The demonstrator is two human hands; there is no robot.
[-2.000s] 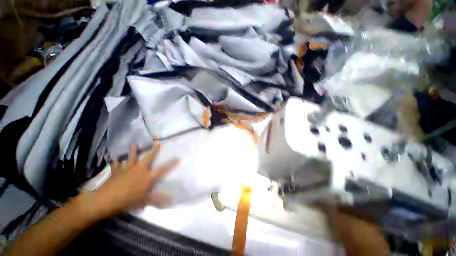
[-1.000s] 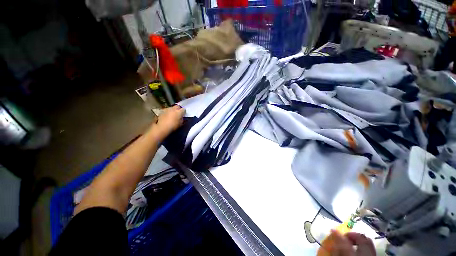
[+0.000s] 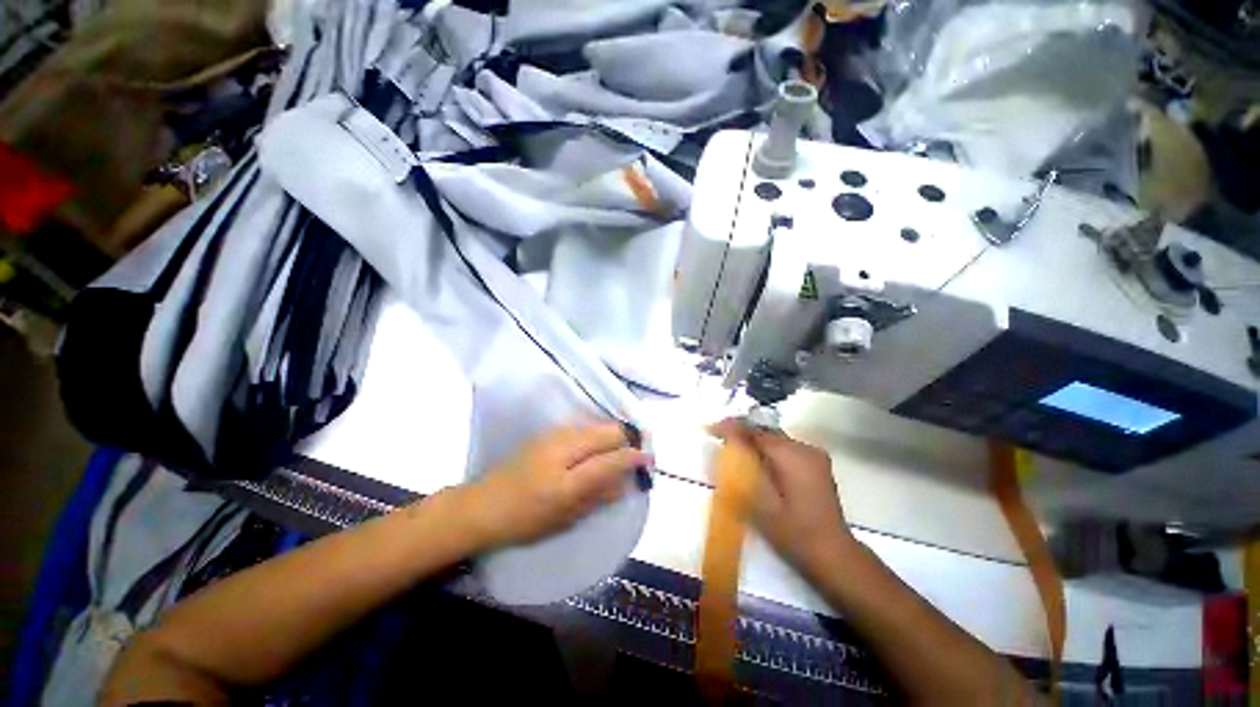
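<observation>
A light grey garment panel (image 3: 560, 553) with a black strip lies from the bundle to the table's front edge, its curved end nearest me. My left hand (image 3: 567, 477) grips its right edge, the fingers closed on the cloth. My right hand (image 3: 781, 490) pinches the top of the orange tape (image 3: 723, 580) just below the needle area; the tape hangs over the table edge. The sewing machine (image 3: 953, 304) has its needle area (image 3: 726, 370) just above my right fingertips. Panel edge and tape end are apart. My left hand is slightly blurred.
A thick bundle of cut panels (image 3: 207, 332) stands at the left. Crumpled sewn pieces (image 3: 663, 76) lie behind the needle. A clear plastic bag (image 3: 1016, 83) is behind the machine. Orange tape (image 3: 1029, 539) also loops under the machine arm. A blue basket (image 3: 83, 539) is below left.
My left hand has moved from the bundle to near the needle, bringing a grey panel across the table. My right hand still holds the orange tape. The view has turned right.
</observation>
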